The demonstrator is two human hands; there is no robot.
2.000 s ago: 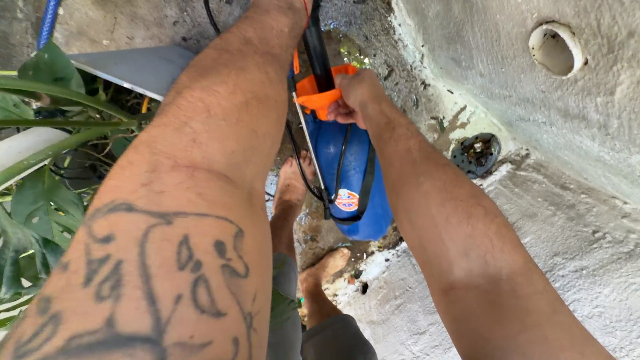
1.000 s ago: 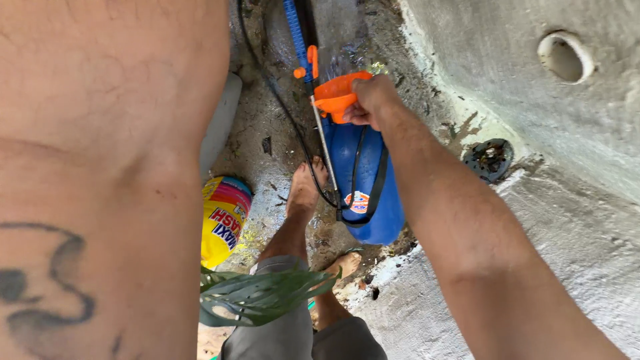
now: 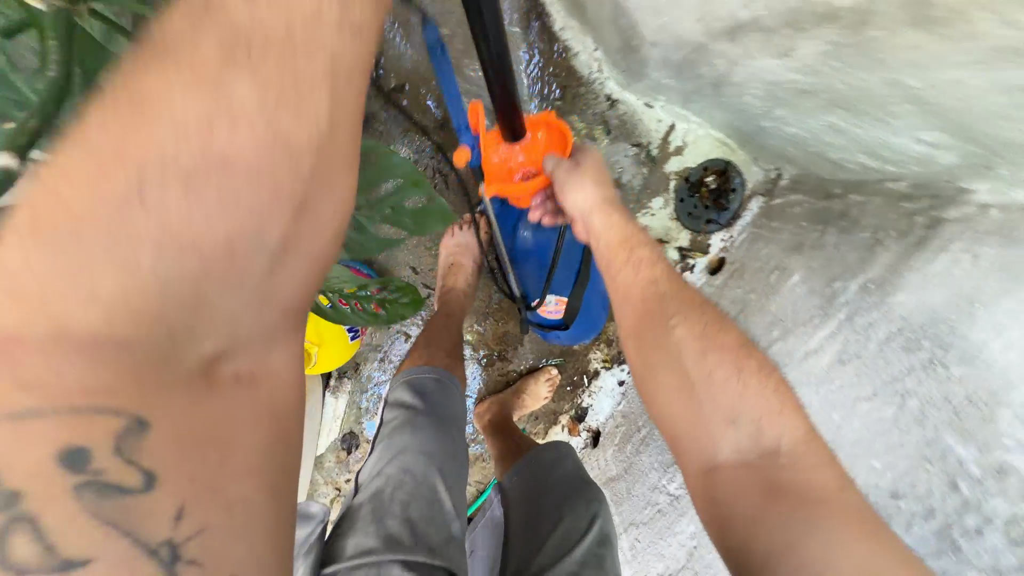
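My right hand point(image 3: 578, 189) grips the rim of an orange plastic funnel-shaped top point(image 3: 524, 164) on a blue pressure-sprayer tank point(image 3: 532, 248). A black pump shaft point(image 3: 496, 72) rises out of the orange top toward the upper edge of the view. My left forearm reaches up past the top edge, so my left hand is out of sight. A thin metal wand point(image 3: 502, 248), a black hose point(image 3: 462, 176) and a black strap point(image 3: 580, 288) lie along the tank. The tank stands on the wet ground beside my bare feet.
A pale concrete wall point(image 3: 848, 88) slopes along the right, with a round dark drain cover point(image 3: 710, 195) at its base. Broad green leaves point(image 3: 400, 192) hang at the left, above a yellow container point(image 3: 330, 344). My feet point(image 3: 528, 392) are close to the tank.
The black shaft, not visible in the orange top one second ago, stands high out of it now. My right hand has stayed on the orange rim.
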